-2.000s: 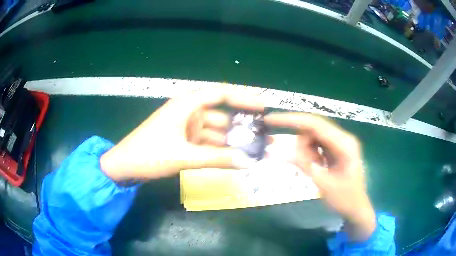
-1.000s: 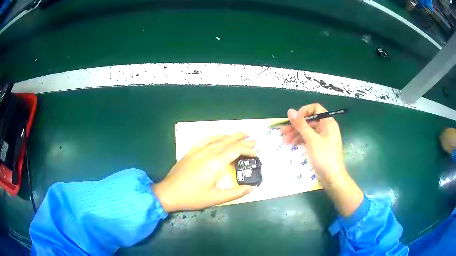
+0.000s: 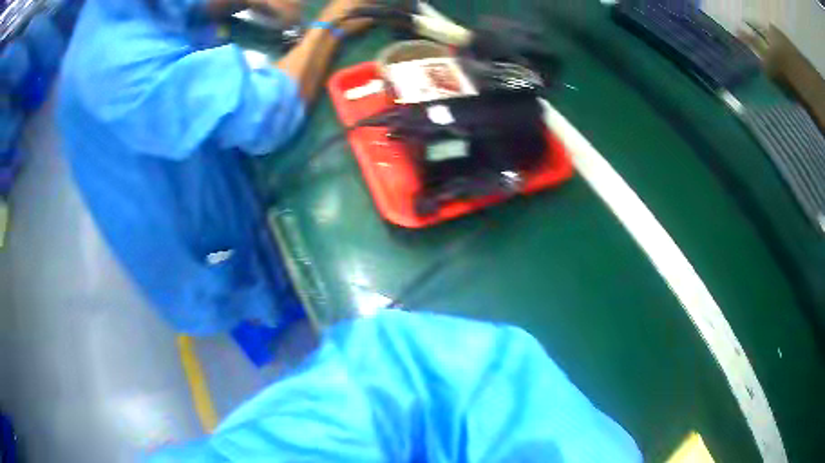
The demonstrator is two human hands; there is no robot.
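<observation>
Neither of my hands is in the picture. Only my blue left sleeve shows large at the bottom centre. A red tray (image 3: 378, 185) lies nearest in front of me on the green bench. It holds a black box with cables (image 3: 479, 136), a tan roll (image 3: 404, 54) and a white printed card (image 3: 431, 80). A yellowish corner of the sheet (image 3: 692, 450) shows at the bottom edge, right of my sleeve. The watch housing and the tweezers are out of view. The picture is blurred.
Another person in a blue smock (image 3: 181, 181) stands at the left, arms reaching over the bench beyond the tray. A white strip (image 3: 674, 271) runs down the right side, with the green belt (image 3: 715, 208) beyond it. Dark gridded panels (image 3: 674, 41) are at the upper right.
The view has swung left. The red tray is now central, another person shows at left, and both my hands, the housing and the tweezers have left the picture. Only a corner of the sheet remains.
</observation>
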